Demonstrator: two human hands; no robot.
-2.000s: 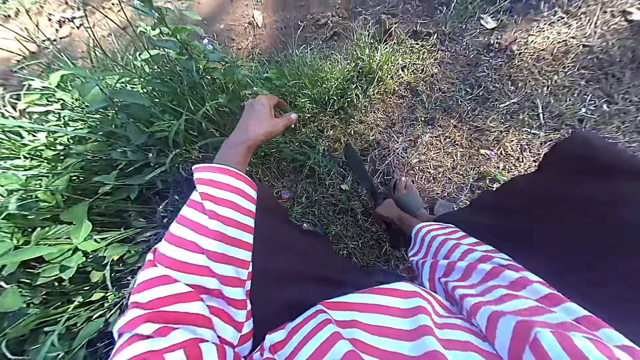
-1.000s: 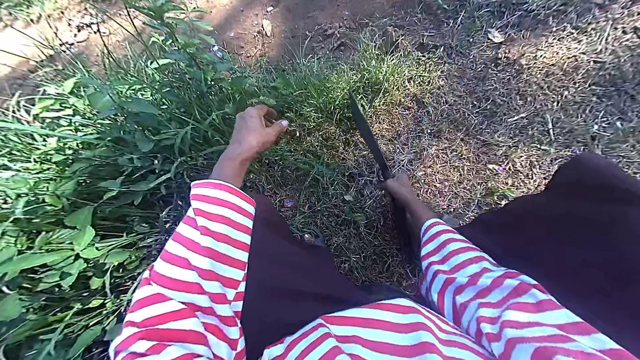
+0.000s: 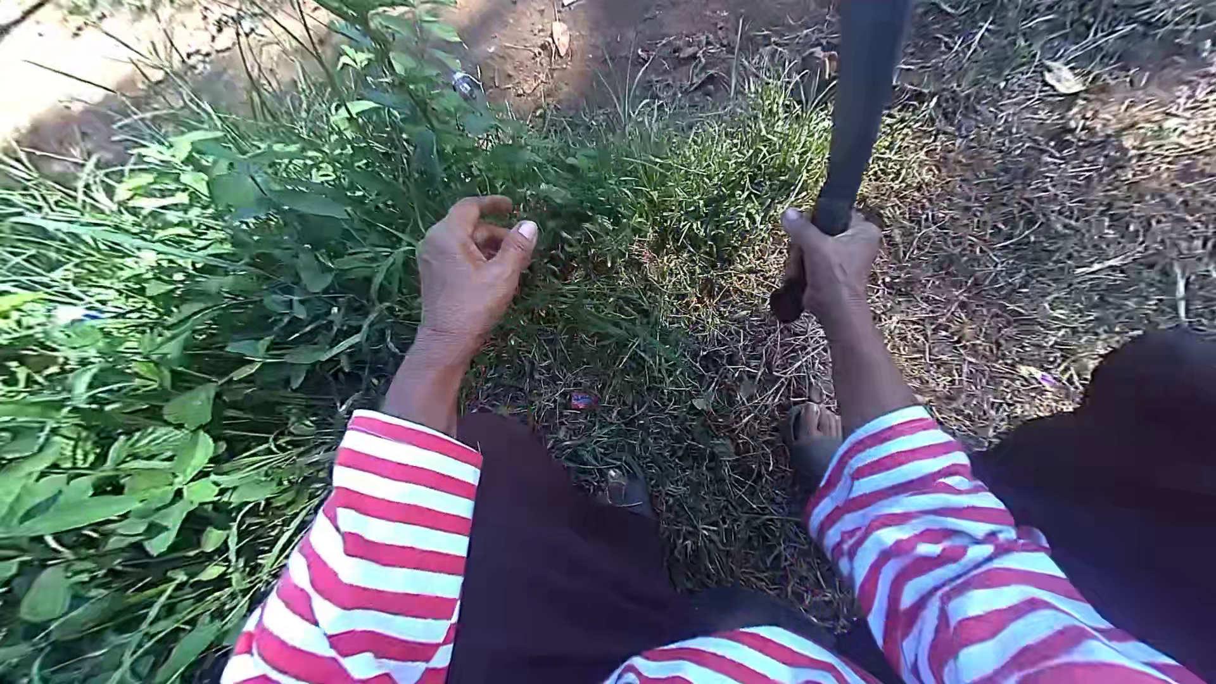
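My right hand (image 3: 836, 261) is closed around the dark handle of a machete (image 3: 863, 104). Its broad dark blade points up and away, and its tip is cut off by the top edge of the view. The butt of the handle shows below my thumb. Left of it, my left hand (image 3: 475, 261) hovers by the edge of leafy green weeds (image 3: 313, 209), fingers curled and thumb apart, with nothing seen in it. Between and beyond the hands grows a tuft of short green grass (image 3: 712, 190).
Dense weeds (image 3: 104, 456) fill the left side. Dry cut grass (image 3: 1026, 237) covers the ground at right, with bare soil (image 3: 627, 47) beyond. My foot (image 3: 812, 432) is close below my right hand; a small red wrapper (image 3: 584, 401) lies between my legs.
My right hand has risen from beside my foot, bringing the machete up and away from the ground. My left hand has stayed near the weeds with its fingers curled.
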